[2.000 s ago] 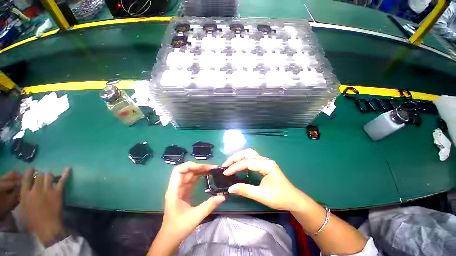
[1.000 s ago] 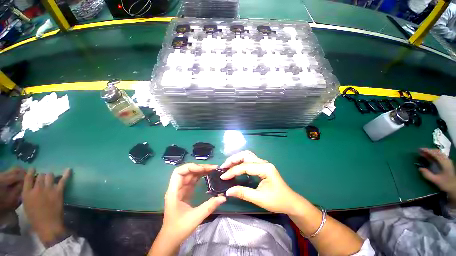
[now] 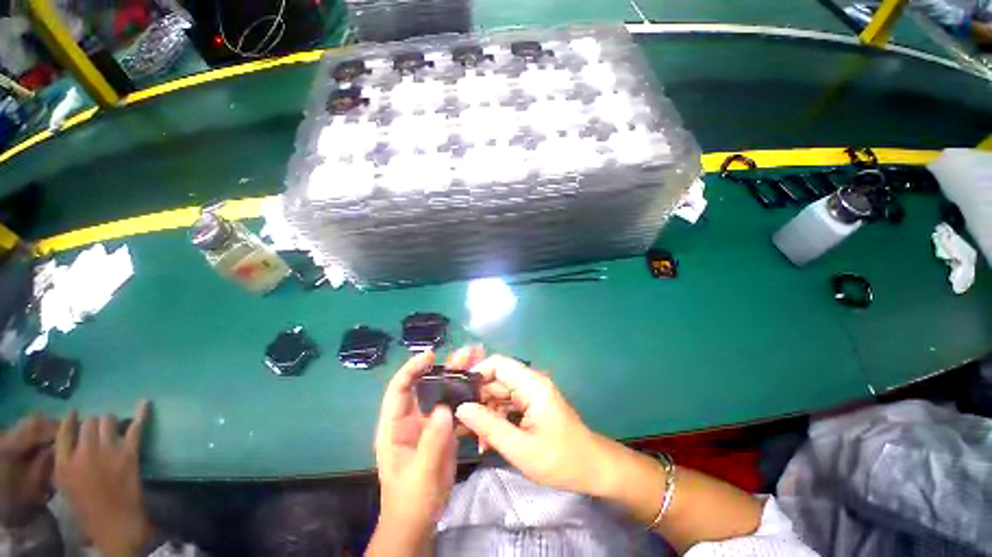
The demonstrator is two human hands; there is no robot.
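A black watch head (image 3: 448, 385) is held between both hands, tilted up, just above the bench's front edge. My left hand (image 3: 413, 446) grips its left side with thumb and fingers. My right hand (image 3: 530, 419) holds its right side, thumb at the lower edge. The fingers hide part of it. Three similar black watch heads lie in a row left of my hands: one at the left (image 3: 290, 351), one in the middle (image 3: 363, 347) and one at the right (image 3: 424, 331).
A tall blister tray stack (image 3: 490, 218) stands behind. Tweezers (image 3: 566, 276) and a small module (image 3: 660, 263) lie before it. A yellowish bottle (image 3: 245, 259) is left; a white bottle (image 3: 814, 232) and black ring (image 3: 852, 289) are right. A neighbour's hands (image 3: 93, 468) are at left.
The view has shifted and tilted. The held piece is turned up more edge-on between my hands. The neighbour's hand at the right has gone, and a black ring now lies on the bench there.
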